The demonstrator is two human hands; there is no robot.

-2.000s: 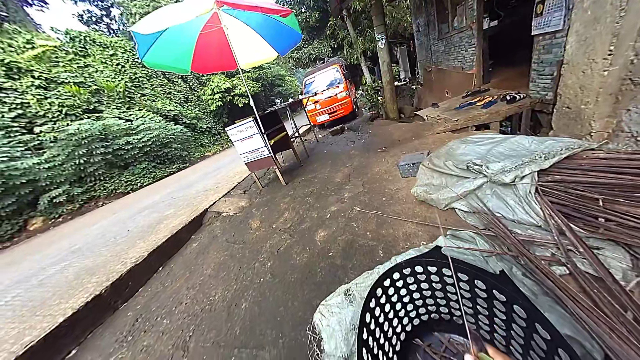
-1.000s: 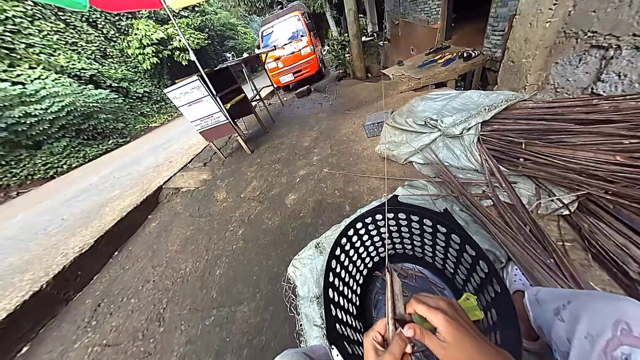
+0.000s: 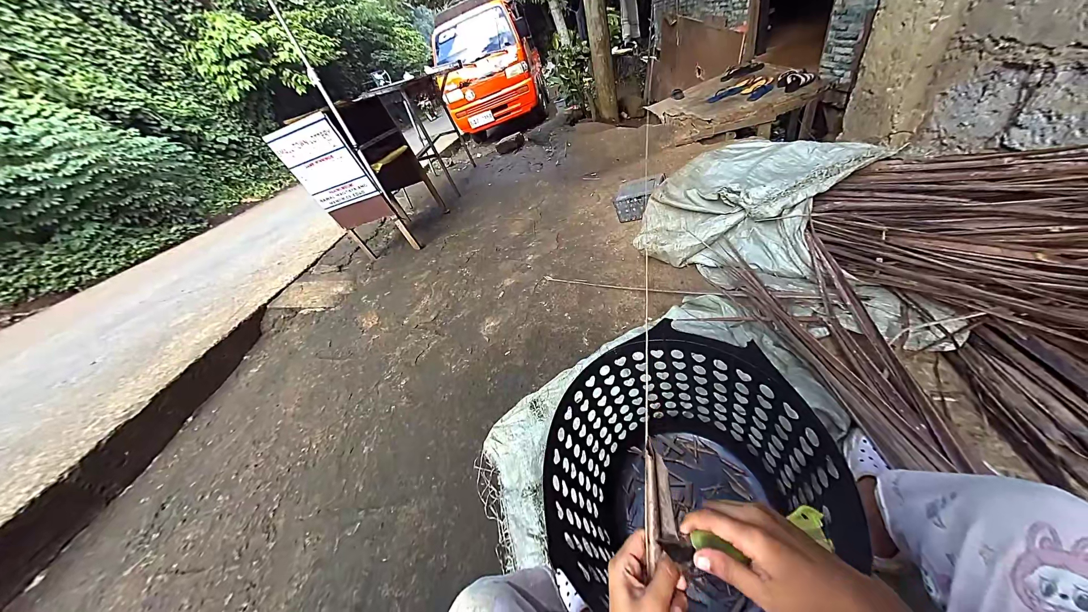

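Note:
In the head view, my left hand (image 3: 648, 578) pinches a brown dried palm leaflet (image 3: 651, 501) at the bottom centre. A long, thin, pale midrib (image 3: 647, 289) rises nearly upright from it. My right hand (image 3: 765, 552) is closed on the green handle (image 3: 718, 545) of what looks like a knife, its blade lying against the leaflet just right of my left fingers. Both hands are over a black perforated plastic basket (image 3: 586, 408) with short brown scraps inside. Part of a yellow-green object (image 3: 810, 523) shows behind my right hand.
Long dried palm leaflets (image 3: 960, 221) lie in a pile at right, partly on a pale woven sack (image 3: 731, 204). A small grey crate (image 3: 636, 200), a low wooden bench (image 3: 739, 102) bearing slippers, a signboard (image 3: 327, 166) and an orange vehicle (image 3: 489, 72) stand farther off. The basket sits between my legs.
Both hands have come into view over the basket; two seconds ago only fingertips showed at the bottom edge. The midrib, tilted earlier, stands nearly upright. The view has shifted downward.

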